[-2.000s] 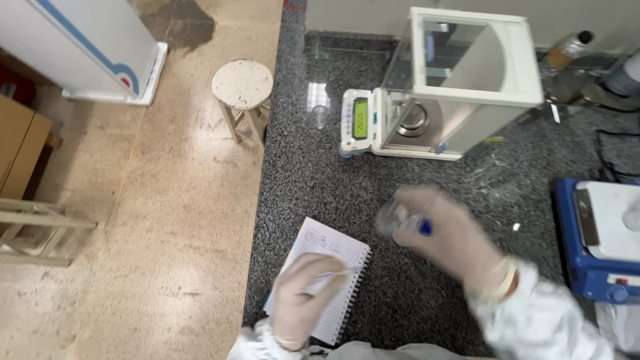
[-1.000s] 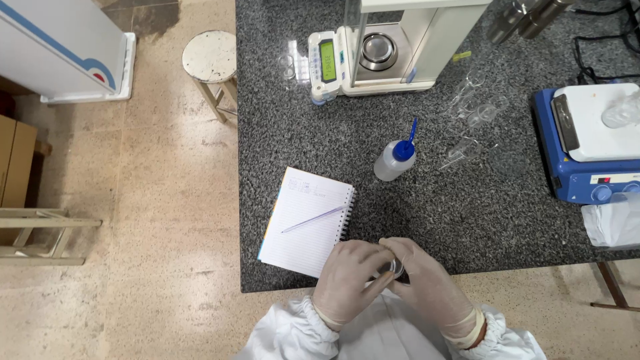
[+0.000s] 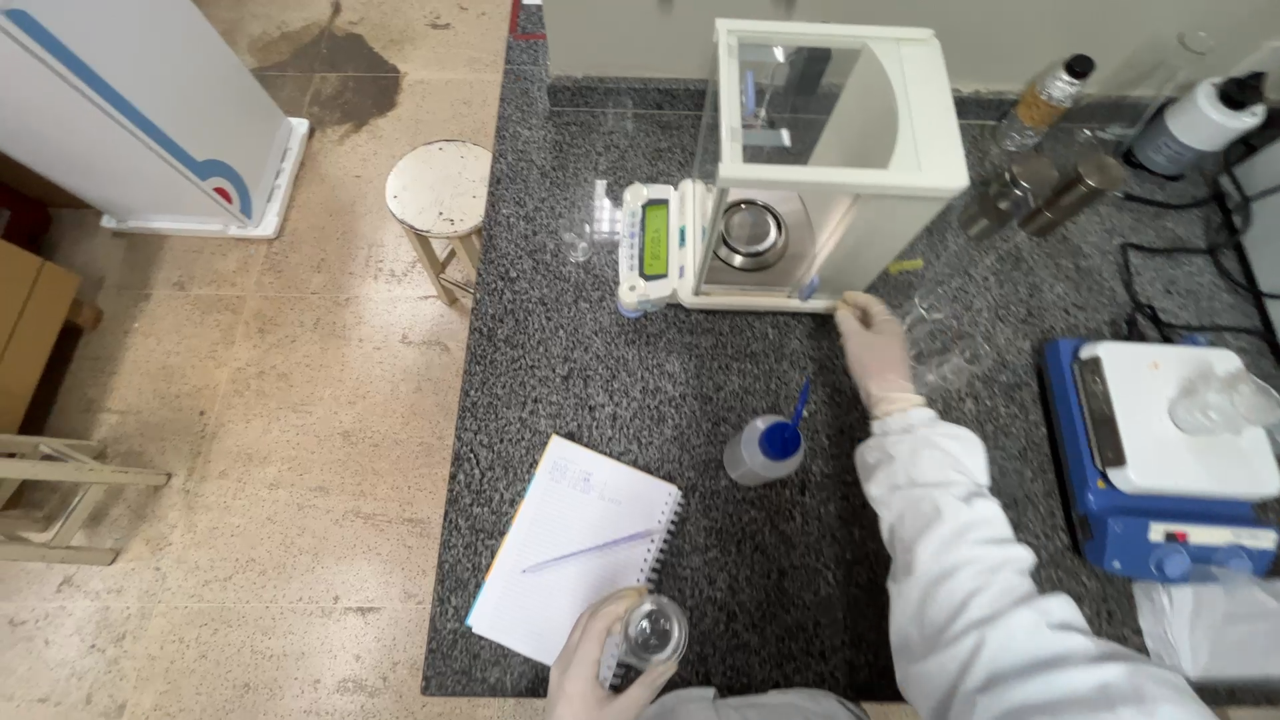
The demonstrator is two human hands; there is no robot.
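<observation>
My gloved left hand (image 3: 600,655) holds a small clear glass vessel (image 3: 655,628) by its side, over the lower edge of a spiral notebook (image 3: 570,550). A pen (image 3: 590,550) lies across the written page. My gloved right hand (image 3: 872,335) reaches to the near right corner of an analytical balance (image 3: 840,180); its fingertips touch the frame there, and whether they grip anything cannot be told. Inside the balance shows the round metal pan (image 3: 752,234), and its green display is lit. Between my hands stands a plastic wash bottle (image 3: 762,452) with a blue cap and spout.
Glassware (image 3: 940,340) lies just right of my right hand. A blue hotplate stirrer (image 3: 1160,450) with a white top stands at the right, a plastic bag (image 3: 1210,625) below it. Bottles (image 3: 1045,100), metal cylinders (image 3: 1075,190) and black cables are behind. A stool (image 3: 440,190) stands beside the counter's left edge.
My right hand has left the glass vessel near the counter's front edge and moved forward to the balance's corner. The vessel stays in my left hand. The view has shifted.
</observation>
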